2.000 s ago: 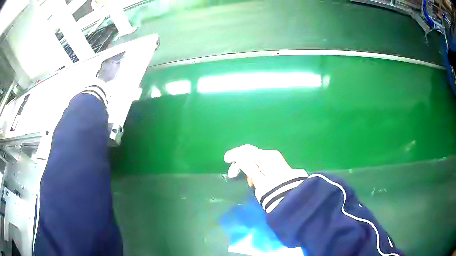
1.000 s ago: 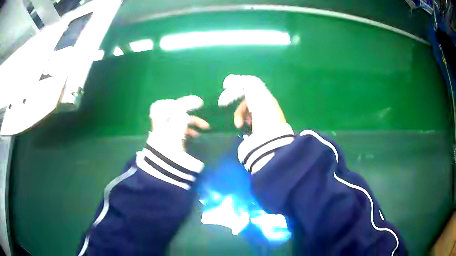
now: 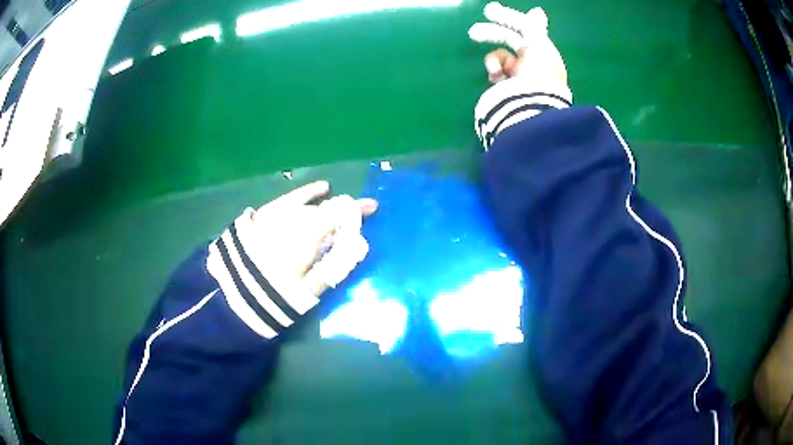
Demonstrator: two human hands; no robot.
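A glossy blue film (image 3: 422,222) with strong white glare lies on the duller green strip nearest my body. My left hand (image 3: 309,239), in a white covering with bare skin showing at a fingertip, is at the film's left edge. Its fingers are partly curled and apart, with nothing visible in them. One fingertip overlaps the film; whether it presses on it is unclear. My right hand (image 3: 526,52) is over the brighter green belt at the top, beyond the film. Its fingers are apart and no object shows in it.
A white fixture plate (image 3: 87,52) with dark slots is at the upper left, cut off by the picture's edge. Two tiny pale pieces lie near the film's top edge. Blue equipment is at the upper right. Part of another person's bare arm (image 3: 776,382) shows at the right edge.
My left hand came back from the white plate and has now moved down to the film. My right hand has moved up and right over the belt. The view has tilted down, showing more film.
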